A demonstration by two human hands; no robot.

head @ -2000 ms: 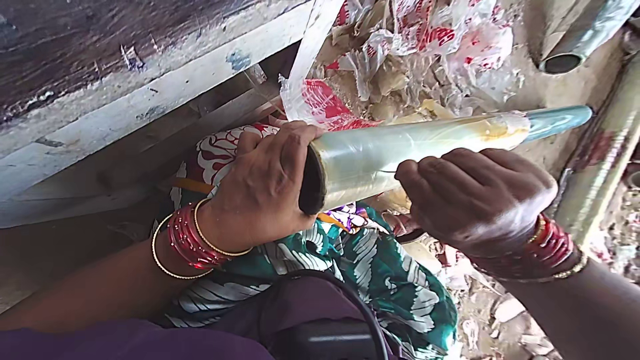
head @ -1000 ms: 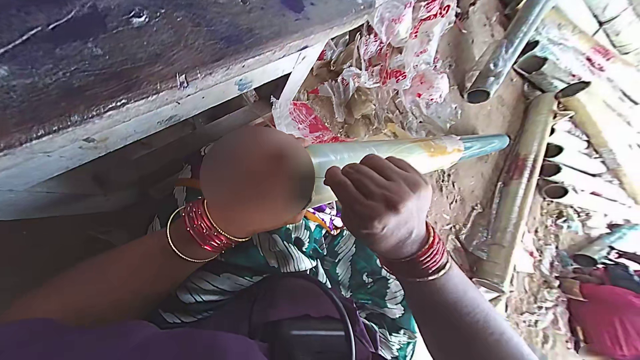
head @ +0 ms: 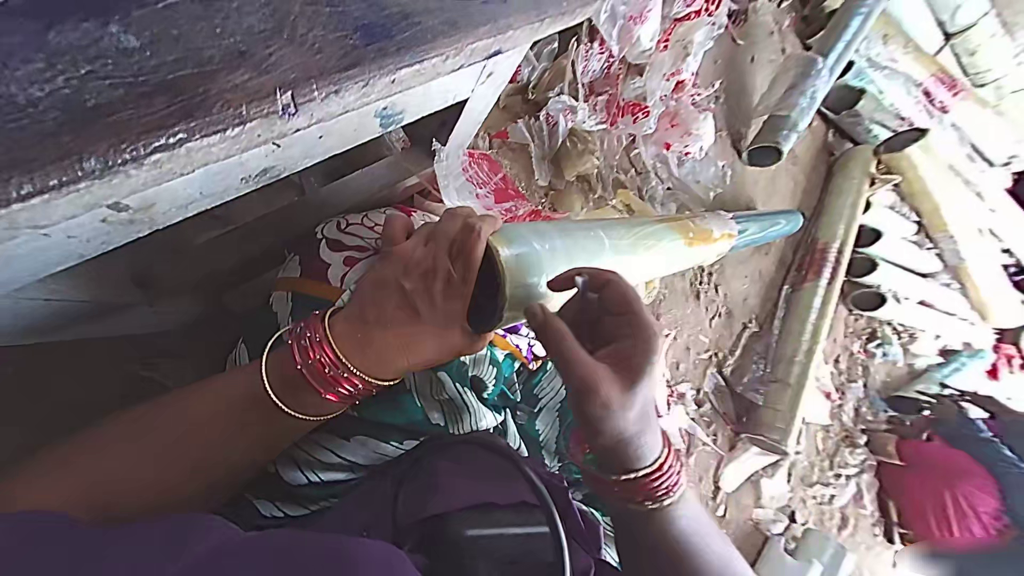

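My left hand (head: 428, 296) grips the near, open end of a film-wrapped tube (head: 592, 248) that lies across my lap and points away to the right. Yellowish patches show near its far part, and a blue-grey tube end (head: 766, 228) sticks out beyond it. My right hand (head: 604, 352) is beside the tube's lower side, its thumb and forefinger bent towards each other. A tiny whitish bit (head: 582, 283) shows at the forefinger; whether it is pinched cannot be told. Red and gold bangles circle both wrists.
A worn wooden table (head: 240, 104) stands at the upper left. Torn plastic wrap (head: 624, 104) with red print litters the ground. A long wrapped tube (head: 816, 296) and several more tubes lie to the right. Pink cloth (head: 944, 492) shows at the lower right.
My right hand, a closed fist over the tube in the earlier frames, has turned and now has its fingers loosened at the tube's lower side. My left hand stays at the near end.
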